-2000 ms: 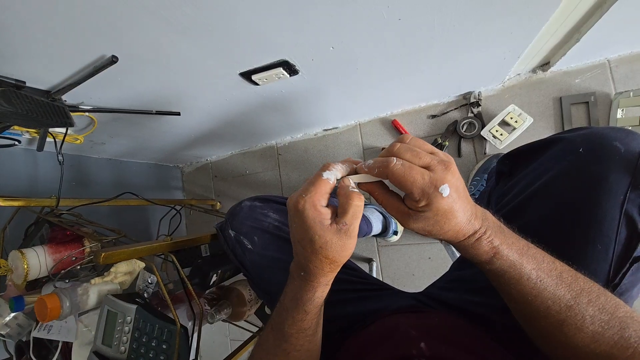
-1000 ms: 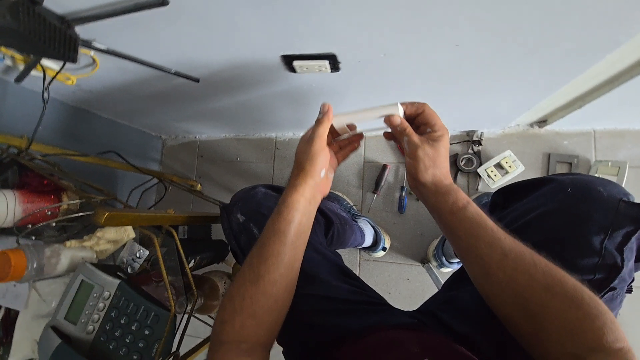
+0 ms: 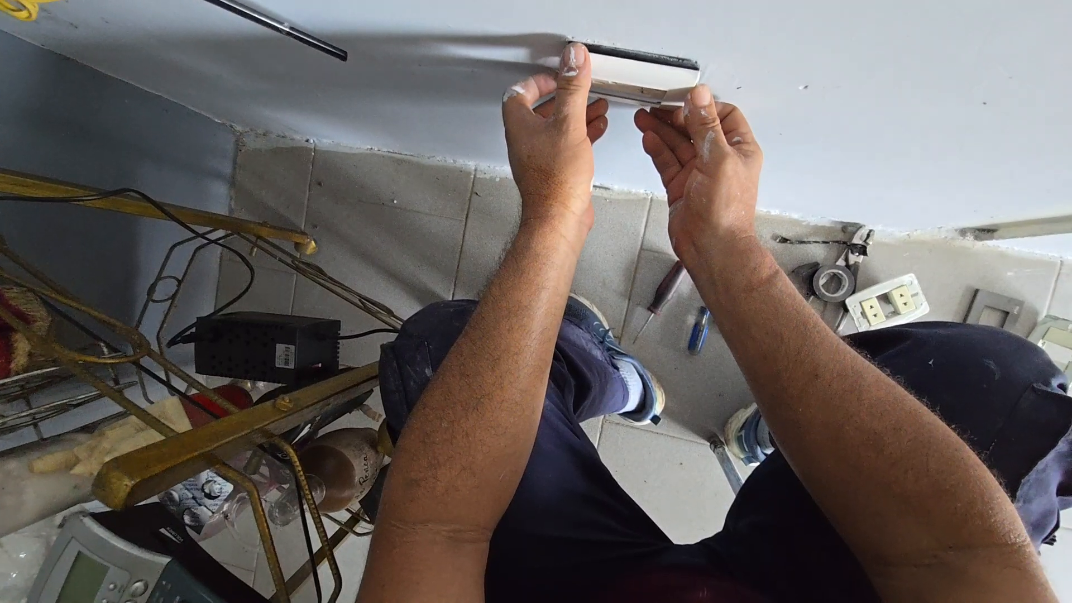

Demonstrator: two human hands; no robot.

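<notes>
A white outlet cover plate (image 3: pixel 641 74) is held between both hands against the pale wall, over the dark-edged wall box opening. My left hand (image 3: pixel 557 113) grips its left end, thumb on the near side, with white smears on the thumb and a finger. My right hand (image 3: pixel 708 151) has its thumb at the plate's lower right corner, its other fingers curled below. The plate hides most of the outlet; a dark strip of the opening (image 3: pixel 645 55) shows along its upper edge.
On the tiled floor lie a dark-handled screwdriver (image 3: pixel 667 289), a blue-handled screwdriver (image 3: pixel 698 329), a tape roll (image 3: pixel 833 284), an outlet in its plate (image 3: pixel 888 303) and a grey frame (image 3: pixel 994 310). A brass-coloured metal rack (image 3: pixel 243 427) stands left, near a desk telephone (image 3: pixel 109 569).
Both hands have moved with the plate from in front of my knees up to the wall outlet. The outlet, uncovered in the earlier frames, is now mostly hidden behind the plate.
</notes>
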